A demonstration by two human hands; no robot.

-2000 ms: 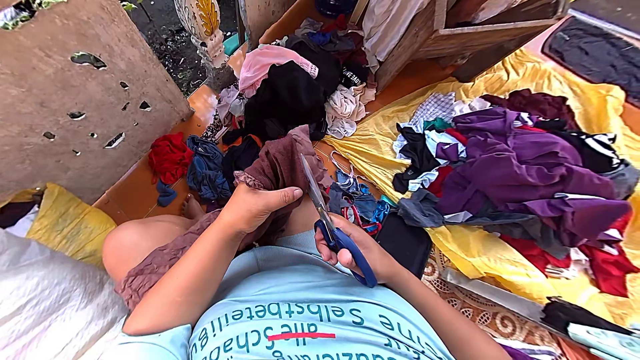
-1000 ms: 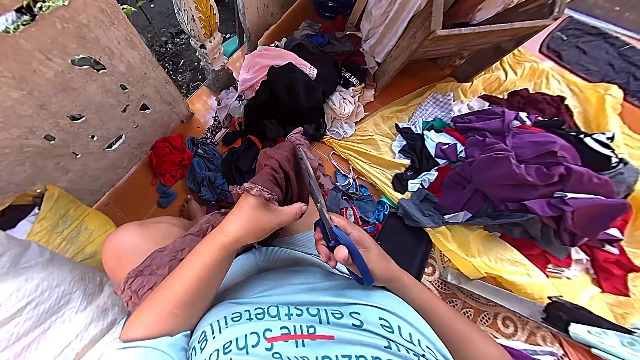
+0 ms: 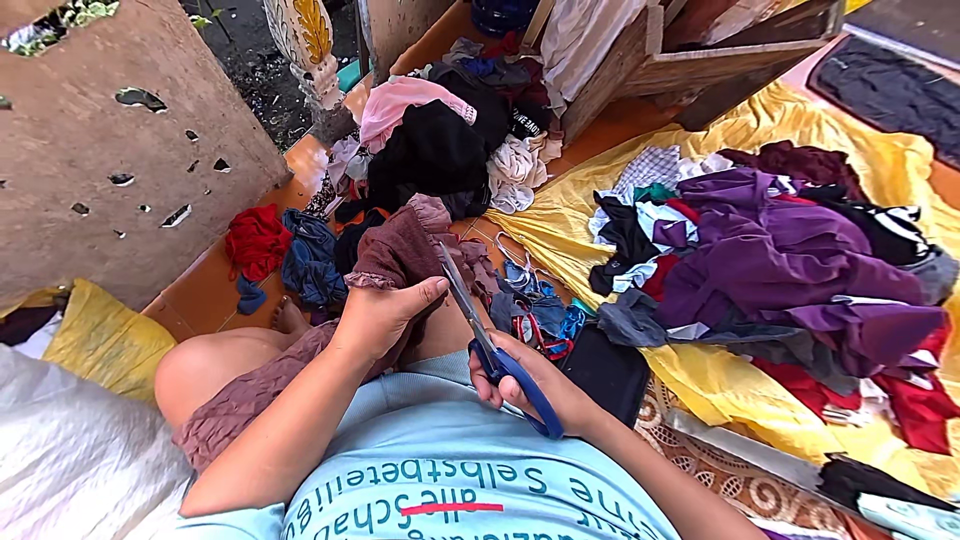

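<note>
My left hand (image 3: 390,315) grips a piece of brownish-mauve cloth (image 3: 397,247) with a frilled edge, its thumb on top. More of that cloth lies across my lap and over my thigh. In my right hand (image 3: 525,382) are scissors (image 3: 476,319) with blue handles, fingers through the loops. Their blades point up and to the left, the tips at the right edge of the cloth, close by my left thumb. The blades look nearly closed. Part of the left fingers is hidden beneath the cloth.
Purple, black and red cloths (image 3: 787,247) lie heaped on a yellow sheet (image 3: 720,382) at right. A black and pink clothes pile (image 3: 431,154) stands ahead. A red cloth (image 3: 257,241) is on the tiled floor, near a holed board (image 3: 112,187). A white sack (image 3: 90,442) is at left.
The held cloth has shifted and spread out, with its frilled part now hanging to both sides of the blade tips. The scissors stay in my right hand.
</note>
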